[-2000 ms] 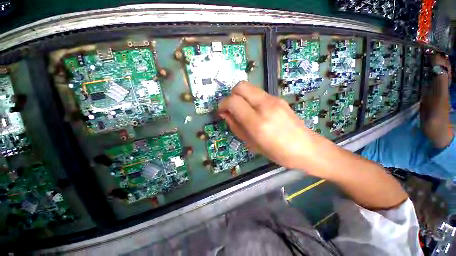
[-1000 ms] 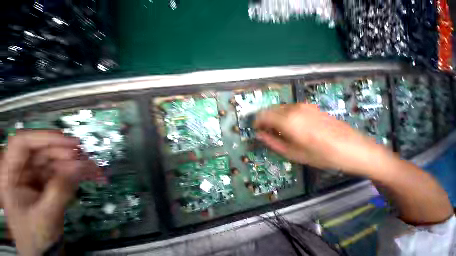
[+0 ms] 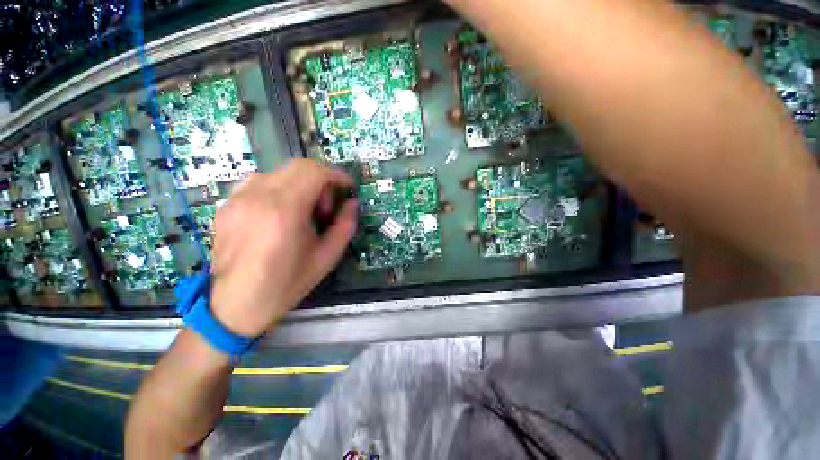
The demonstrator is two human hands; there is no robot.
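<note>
My left hand (image 3: 283, 238), with a blue wrist strap (image 3: 214, 316), is over the left edge of the lower-left circuit board (image 3: 409, 202) in the middle carrier (image 3: 441, 117). Its thumb and fingertips are close together beside a small dark area; whether they hold a part cannot be told. The upper-left board (image 3: 396, 76) lies just above the hand. The lower-right board (image 3: 503, 216) is visible, and my right forearm partly covers the upper-right board (image 3: 481, 81). The right forearm reaches up past the top edge; my right hand is out of the picture.
More boards lie in a carrier to the left (image 3: 117, 162) and at the far right (image 3: 791, 67). Pale rails run behind and in front of the carriers (image 3: 432, 314). A dark, shiny component heap (image 3: 54, 40) is at upper left. A blue cord (image 3: 148, 81) crosses the left carrier.
The view has shifted. My left hand has moved from the left carrier to the middle carrier's lower-left board. My right hand has left the boards and passed out at the top.
</note>
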